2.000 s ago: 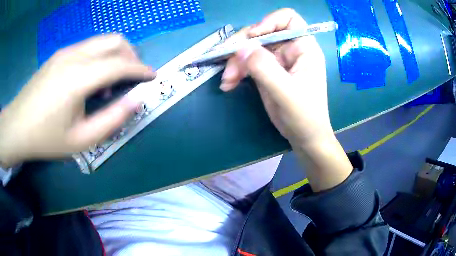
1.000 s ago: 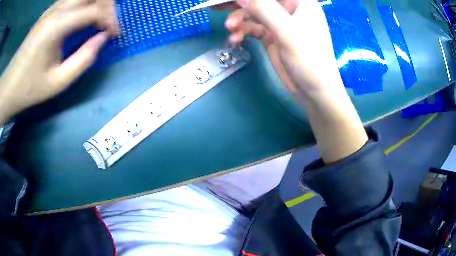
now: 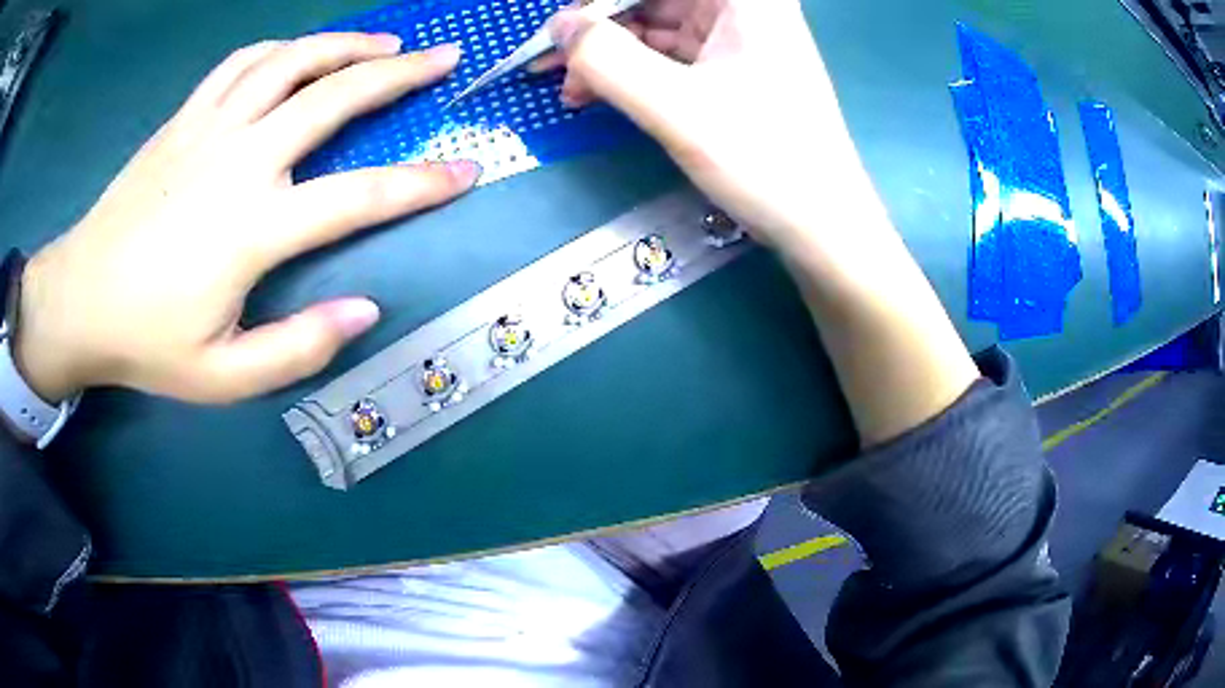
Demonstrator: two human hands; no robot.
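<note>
My right hand (image 3: 672, 81) holds the silver tweezers (image 3: 517, 58), their fine point at the blue carrier sheet (image 3: 551, 114) with its grid of pale dots. My left hand (image 3: 215, 215) is spread palm down, its fingertips on the sheet's left part and near edge, the thumb over the green mat. The grey strip module (image 3: 470, 356) lies diagonally in front of the sheet, with a row of round components (image 3: 583, 294) with orange-gold centres. My right wrist hides the module's far right end. Whether a piece is on the tweezer tip cannot be told.
Wide and narrow glossy blue liner strips (image 3: 1028, 202) lie on the green mat at the right. The bench's near edge (image 3: 537, 538) curves in front of my body. Dark equipment and cables show at the upper right. A box and a yellow floor line lie beyond the bench.
My left hand has come down onto the blue sheet. The tweezers have moved from over the module to the sheet. The module, earlier between my hands, now lies unheld.
</note>
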